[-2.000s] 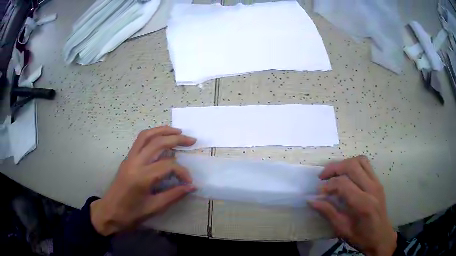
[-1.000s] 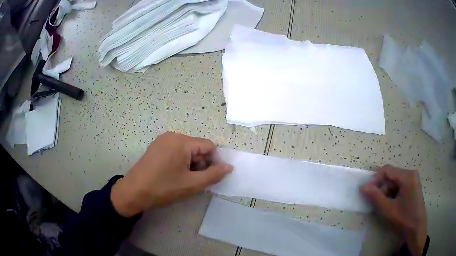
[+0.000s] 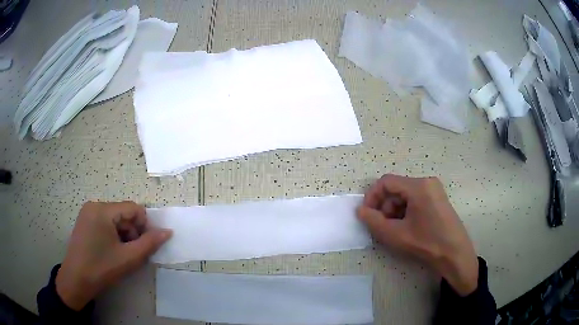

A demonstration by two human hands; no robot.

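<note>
A white fabric strip (image 3: 260, 230) lies across the table in front of me. My left hand (image 3: 114, 247) pinches its left end between thumb and fingers. My right hand (image 3: 419, 225) pinches its right end. A thinner, greyish interlining strip (image 3: 263, 297) lies flat just nearer to me, below the white strip, with no hand on it. The stack of wide white panels (image 3: 244, 105), with a curved right side, lies beyond the strips.
A fanned bundle of cut pieces (image 3: 76, 76) lies at the upper left, on a curved white piece (image 3: 141, 54). Crumpled interlining scraps (image 3: 412, 60) are at the upper right. Fabric offcuts (image 3: 505, 82) and black-handled shears (image 3: 555, 197) lie at the right edge.
My left hand has gone from the greyish strip to the white strip's left end, and my right hand from the greyish strip to its right end. The greyish strip was let go. The view shifted.
</note>
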